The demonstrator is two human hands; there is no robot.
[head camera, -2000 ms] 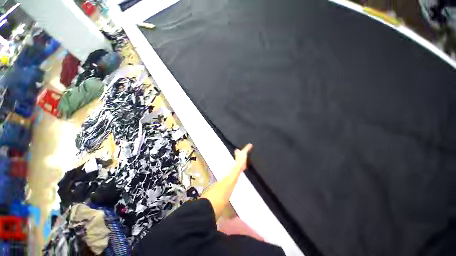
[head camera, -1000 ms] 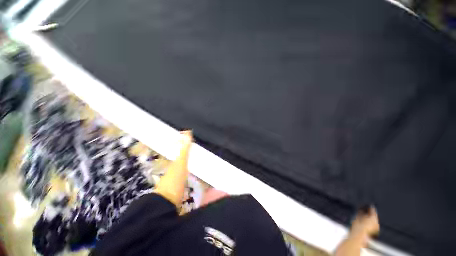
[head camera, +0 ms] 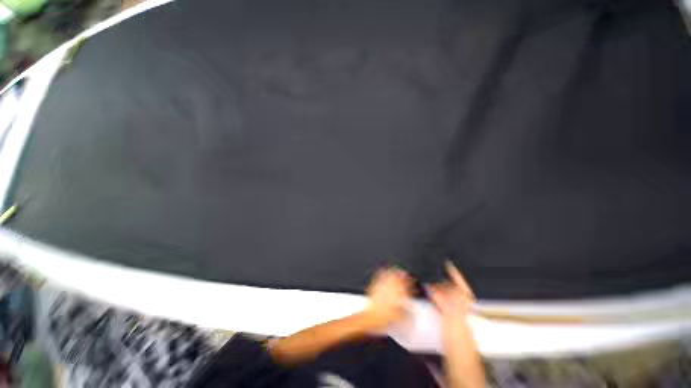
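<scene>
The black fabric covers most of the white-papered table, with a few soft folds toward the right. My left hand is at the fabric's near edge. My right hand is close beside it on the right, at the same edge, with one finger stretched out. Both hands are blurred. A bit of dark fabric shows between them, but I cannot tell whether either hand grips it.
White table paper runs along the near edge. A thin yellow-brown stick lies on it to the right. Cloth scraps are heaped on the floor at lower left. Small yellowish pieces lie at the fabric's left end.
My view has turned to the right along the table. My hands were far apart at the fabric edge and are now close together.
</scene>
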